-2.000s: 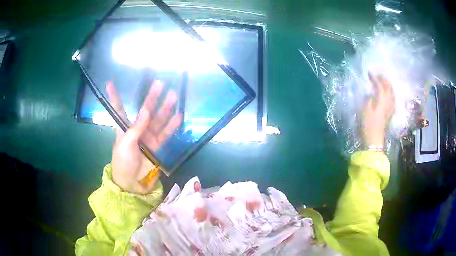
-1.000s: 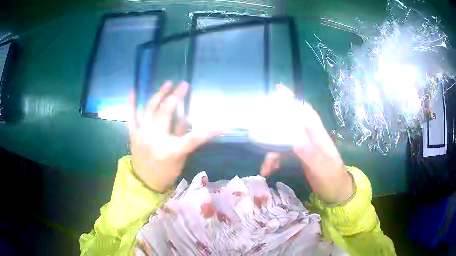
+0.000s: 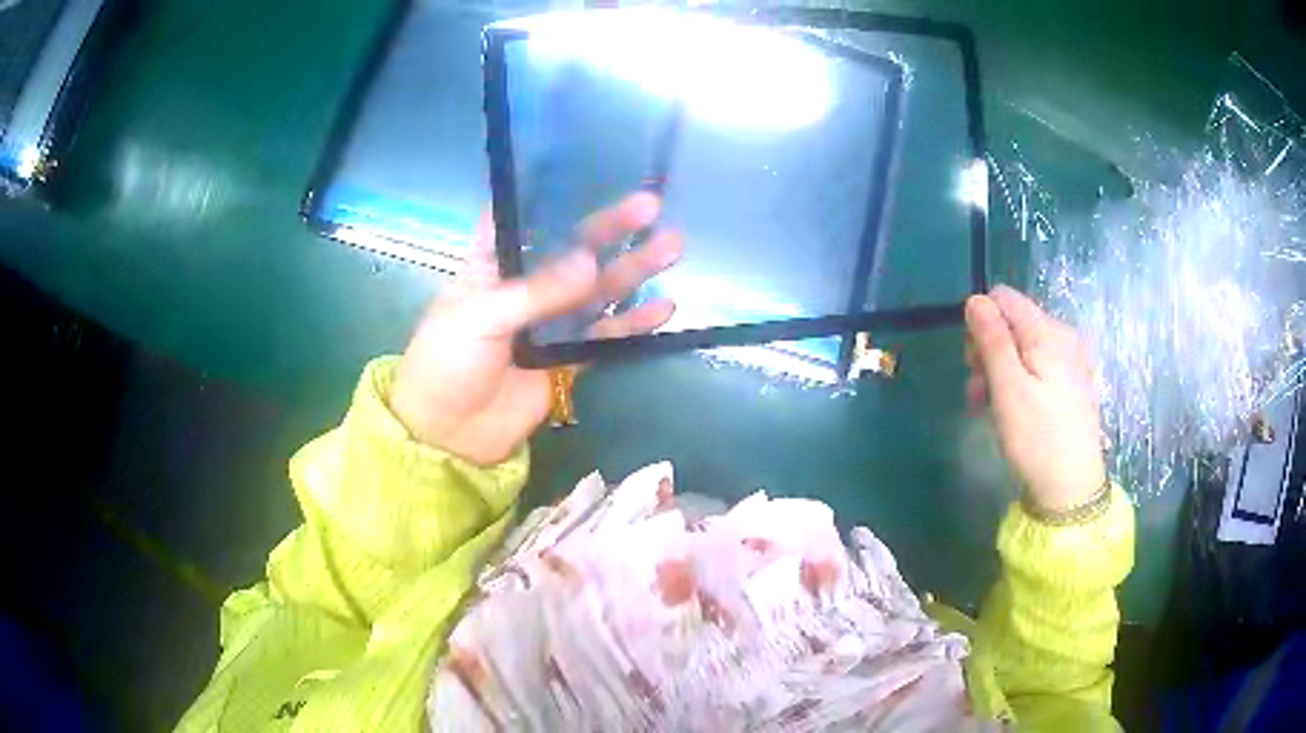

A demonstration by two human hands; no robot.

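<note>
A see-through touch panel point(image 3: 745, 332) with a black border is held up over the bench, with strong glare along its top. My left hand point(image 3: 494, 337) holds it at the lower left; several of its fingers show through the glass. My right hand point(image 3: 1034, 380) pinches the lower right corner between thumb and fingers. An orange flex cable point(image 3: 563, 397) hangs below the panel by my left hand. Panel stacks point(image 3: 408, 136) lie flat behind and below the held panel, partly seen through it. Another flex cable point(image 3: 871, 358) sticks out at the right stack's lower corner.
A tangled shiny heap of discarded film point(image 3: 1160, 287) lies at the right of the green bench point(image 3: 186, 308). A white rectangle with a black outline point(image 3: 1263, 480) is beside it at the far right. Dark-edged panels point(image 3: 43, 100) lie at the far left.
Two seconds ago my right hand was at the film heap; it then came to the panel. The panel has turned from a tilted diamond to nearly level and is now held at its lower corners.
</note>
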